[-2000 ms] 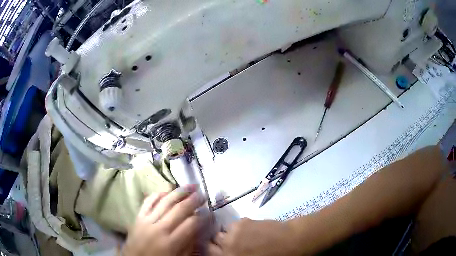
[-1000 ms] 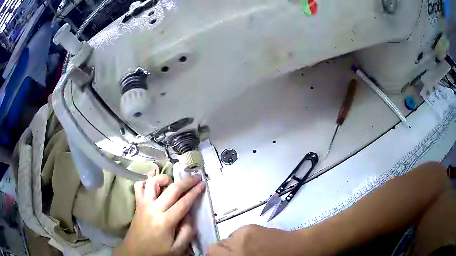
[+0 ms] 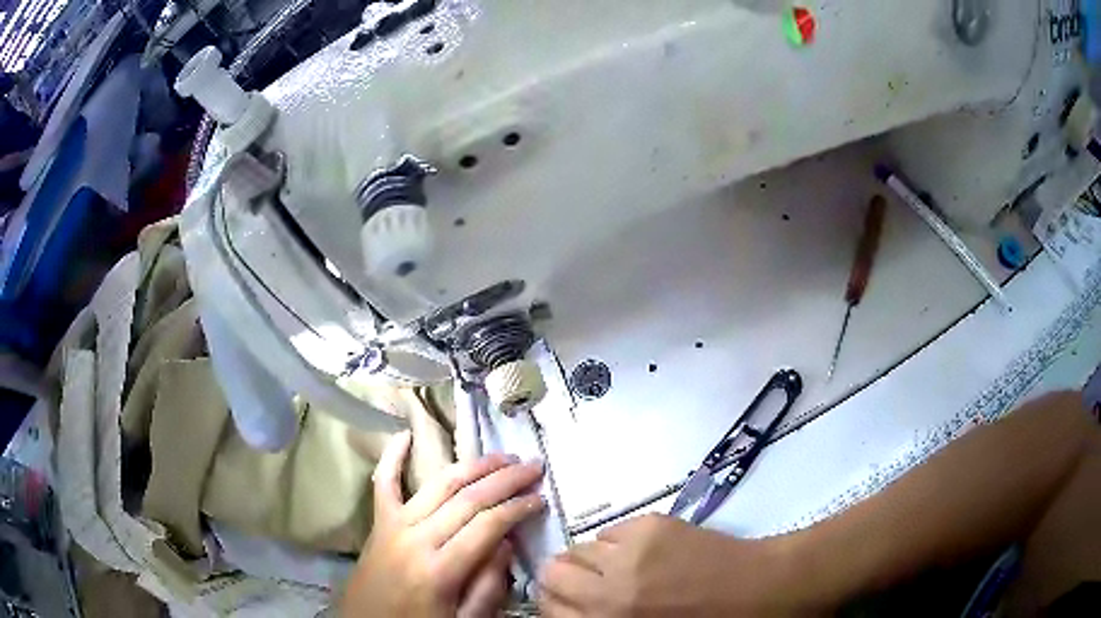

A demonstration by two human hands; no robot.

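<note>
The khaki garment (image 3: 290,483) lies crumpled left of the machine head. A pale lining strip (image 3: 505,437) runs from under the head toward the front edge. My left hand (image 3: 453,537) lies on this strip with its fingers spread, pressing it down just in front of the head. My right hand (image 3: 652,567) is closed at the strip's near end, with its fingertips on the cloth. The needle and presser foot are hidden behind the head parts and cloth.
Black thread snips (image 3: 739,447) lie right of my hands, blades partly behind my right hand. A brown-handled awl (image 3: 864,260) and a white pen-like rod (image 3: 948,235) lie further right. The off-white machine arm (image 3: 652,133) spans the top. The machine lamp (image 3: 248,386) hangs over the garment.
The camera view has shifted, so the machine and tools appear further right. My left fingers have moved nearer the front on the strip. My right hand stays at its near end.
</note>
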